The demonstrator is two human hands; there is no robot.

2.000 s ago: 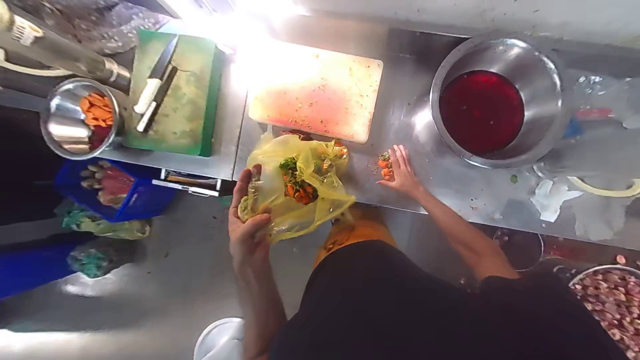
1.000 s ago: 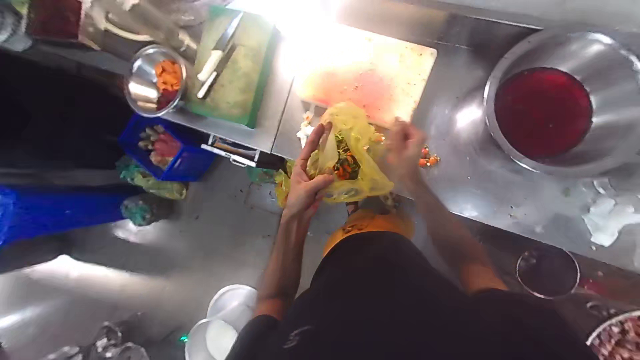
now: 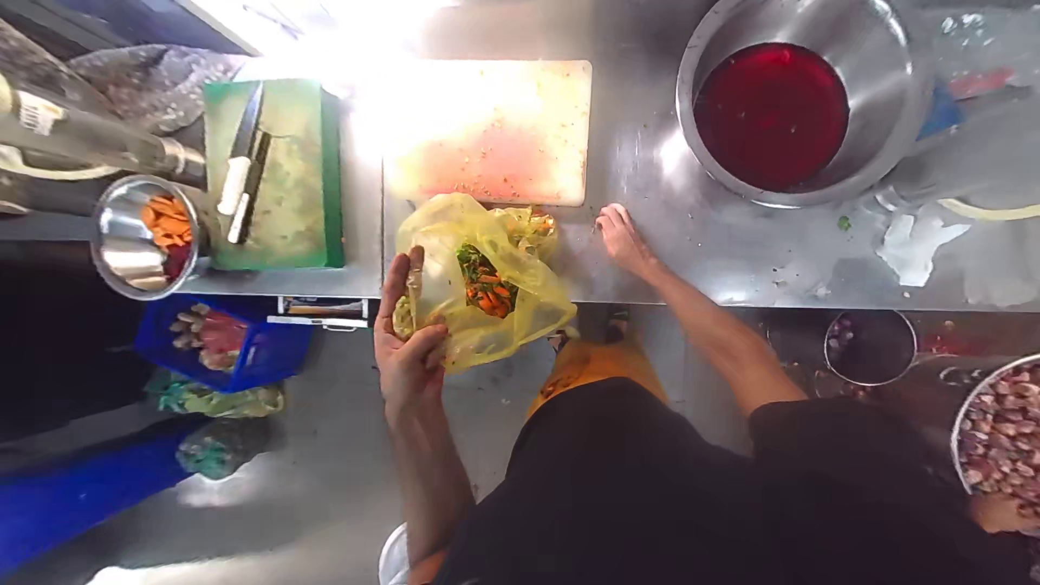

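My left hand point(image 3: 414, 341) grips the left rim of a thin yellow plastic bag point(image 3: 520, 321), which hangs at the counter's front edge with its mouth spread. Inside the bag lie orange and green vegetable scraps point(image 3: 489, 294). To the right of the bag, my right hand point(image 3: 624, 236) rests on the steel counter with its fingers curled; whether anything is under them cannot be told. A white cutting board point(image 3: 528, 138), stained pink and dotted with crumbs, lies just behind the bag.
Two knives point(image 3: 237, 175) lie on a green cutting board point(image 3: 305, 195). Left of it is a steel bowl point(image 3: 106, 244) with orange slices. A large steel bowl point(image 3: 881, 106) of red liquid stands at the right. Below are a blue crate point(image 3: 260, 357) and a pot of pinkish chunks point(image 3: 1003, 431).
The small orange pieces on the counter by my right hand in the earlier frames no longer show there. My right hand, blurred and raised a second ago, is now down on the counter.
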